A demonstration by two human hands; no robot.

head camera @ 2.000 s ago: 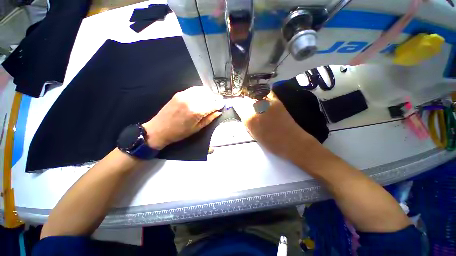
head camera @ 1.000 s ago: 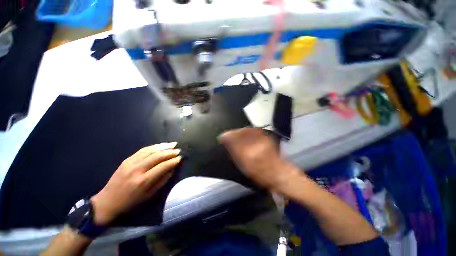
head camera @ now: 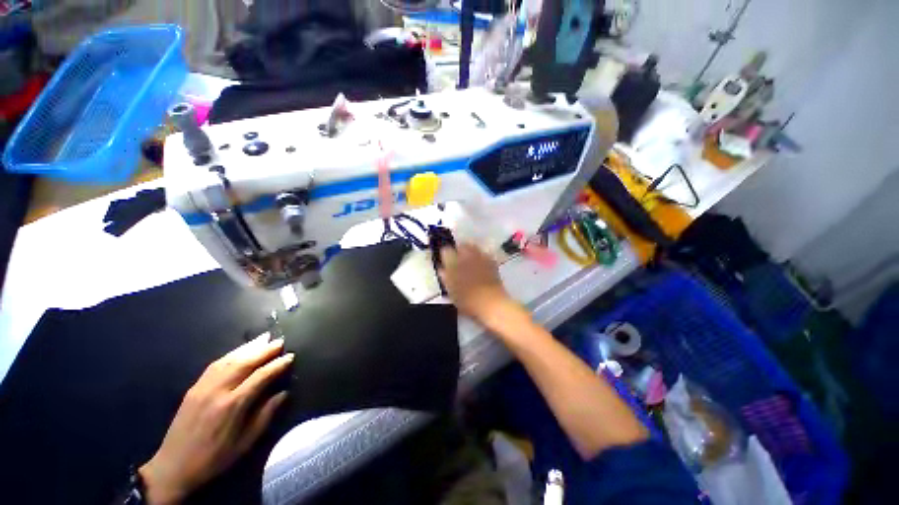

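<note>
A large black cloth panel (head camera: 365, 345) lies on the white machine table, under the needle area of the sewing machine (head camera: 365, 197). Its curved cut-out faces me. My left hand (head camera: 219, 412) rests flat on the panel, fingertips just on my side of the needle area, gripping nothing visible. A small pale piece (head camera: 289, 297) shows by the presser foot. My right hand (head camera: 471, 281) is under the machine arm with its fingertips on a small black strip (head camera: 440, 242), which looks pinched; the fingers partly hide it. Black-handled snips (head camera: 404, 233) lie just left of it.
Spare black strips (head camera: 134, 209) lie behind the panel at left. A light-blue basket (head camera: 99, 104) stands behind the machine. Coloured rings (head camera: 588, 240) and a pink item (head camera: 537, 252) lie right of my right hand. A blue crate (head camera: 690, 345) holding bags and a roll is below the table's right side.
The view has tilted up and turned right. My right hand has left the needle area and reached the small strip under the arm. My left hand stays on the panel, which now lies flatter.
</note>
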